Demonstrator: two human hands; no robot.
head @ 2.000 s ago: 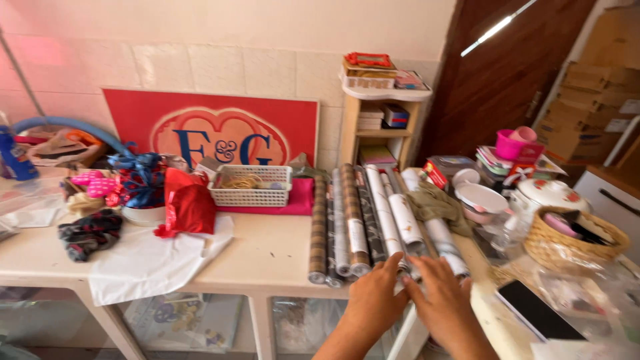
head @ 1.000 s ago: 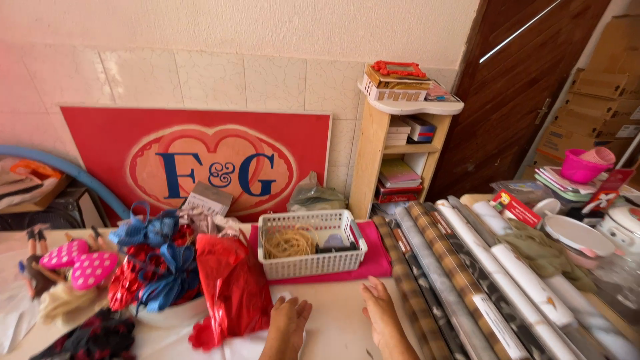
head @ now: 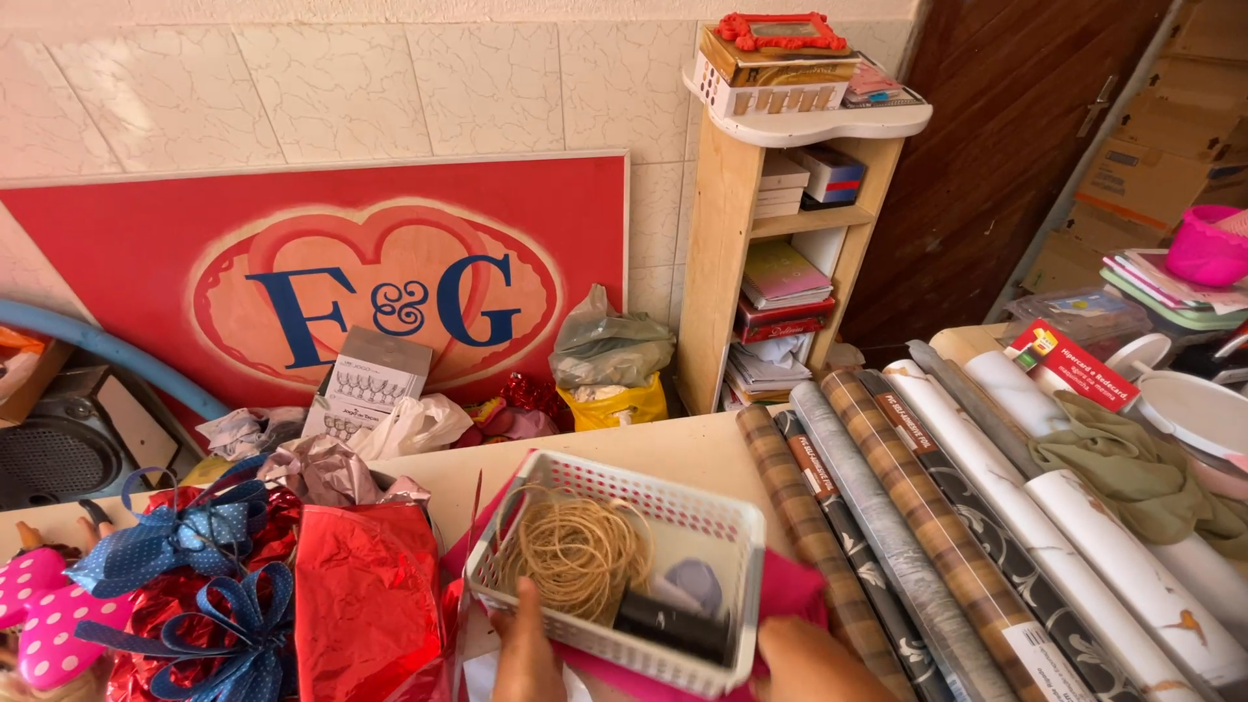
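Observation:
A white plastic basket (head: 624, 468) with perforated sides sits tilted across magenta cloth (head: 795, 590) on the table. Inside it are a coil of natural twine (head: 575, 556), a black object (head: 673, 624) and a pale grey-lilac item. My left hand (head: 529, 648) is at the basket's near left corner, thumb up against its wall. My right hand (head: 814, 663) is at the near right corner, over the magenta cloth; its fingers are mostly hidden, so its hold is unclear. Red foil wrap (head: 366, 604) and blue polka-dot ribbon bows (head: 249, 624) lie left of the basket.
Rolls of self-adhesive foil (head: 936, 526) lie side by side on the right, near olive cloth (head: 1131, 468). Behind the table are a red sign (head: 127, 234), a bagged bundle (head: 609, 356) and a small wooden shelf (head: 717, 263). A pink polka-dot bow (head: 73, 624) is at far left.
Both hands have moved from the foil rolls to the basket. The basket has turned and come nearer the table's front since one second ago. The view has shifted left and closer.

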